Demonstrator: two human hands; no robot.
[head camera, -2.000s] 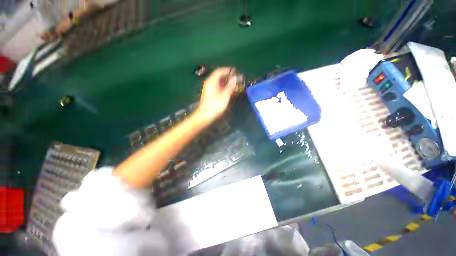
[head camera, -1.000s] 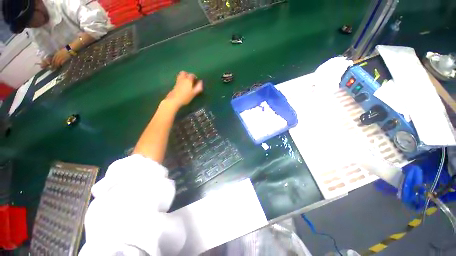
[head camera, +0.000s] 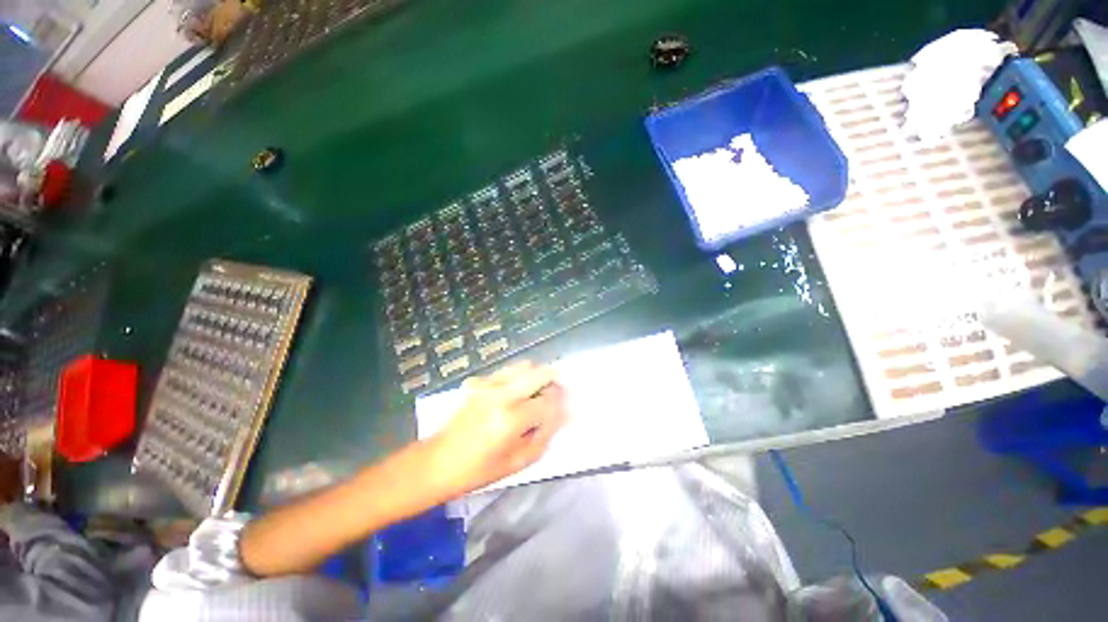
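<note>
My left hand (head camera: 516, 419) reaches in from the lower left, its fingers curled over the white paper sheet (head camera: 632, 395) at the bench's front edge. Its fingertips are blurred, so I cannot tell whether they hold anything. My right hand is not in view. A clear blister tray (head camera: 486, 261) with rows of small dark and pale parts lies just behind the paper. Two small round units stand on the green conveyor, one (head camera: 668, 50) at the top middle, one (head camera: 266, 159) at the upper left.
A blue bin (head camera: 832, 170) with white scraps stands right of the blister tray. Farther right are a pad sheet (head camera: 917, 322), a crumpled white cloth (head camera: 954, 79), a blue controller (head camera: 1033, 122) and a translucent syringe (head camera: 1051, 340). At left are a brownish-grey tray (head camera: 225, 377) and a red bin (head camera: 97, 410).
My left hand has come back from over the conveyor, down to the white paper. The view has shifted, and the person across the belt is now mostly out of view.
</note>
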